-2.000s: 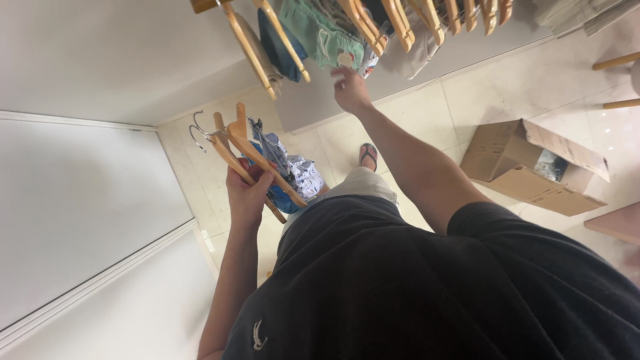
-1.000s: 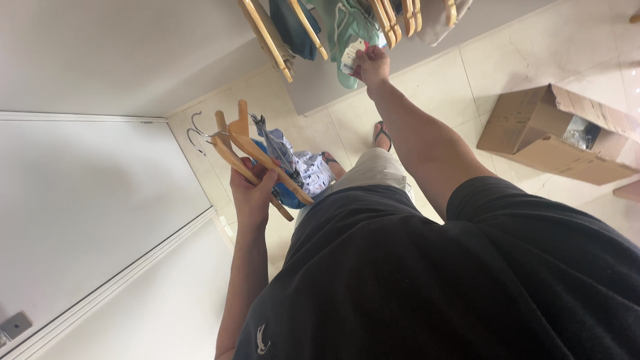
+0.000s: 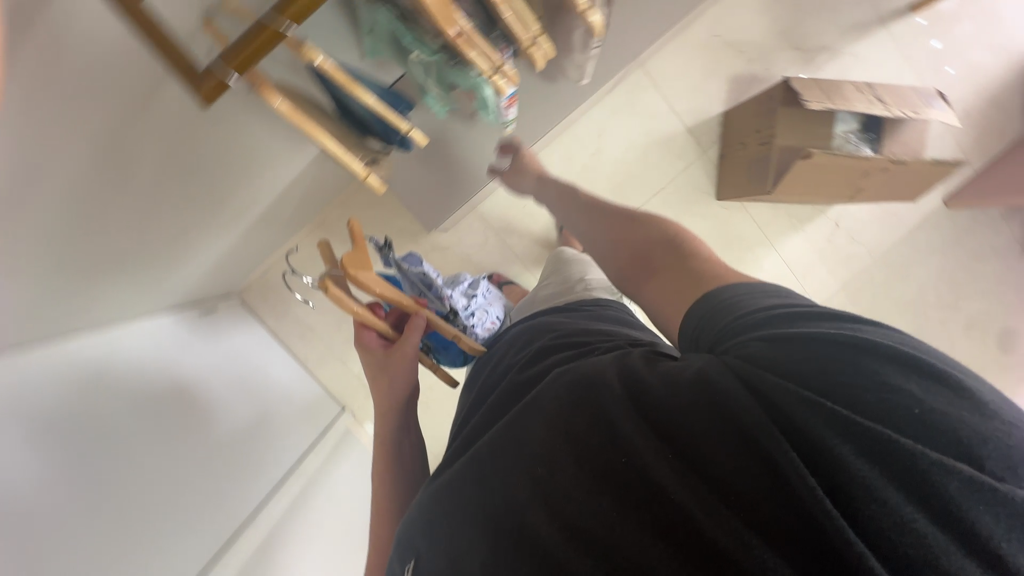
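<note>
My left hand [image 3: 390, 352] grips two wooden clothes hangers [image 3: 404, 300] with metal hooks. Patterned white and blue garments [image 3: 472, 300] hang from them beside my leg. My right hand [image 3: 518, 168] is raised below the hanging row, blurred, fingers curled and apart, with no garment plainly in it. Just above it hang a mint green garment [image 3: 452, 76] and a small colourful item [image 3: 510, 104] beside wooden hangers [image 3: 472, 40]. To their left, a dark blue garment [image 3: 364, 104] hangs among more wooden hangers.
An open cardboard box [image 3: 748, 152] with something in clear plastic stands on the tiled floor at the right. A brown rail frame [image 3: 248, 56] is at the upper left, by the pale wall. A white panel [image 3: 144, 432] fills the lower left.
My right hand has let go of the tag on the mint green garment and come down from it. My left hand keeps hold of the hangers. The view has shifted.
</note>
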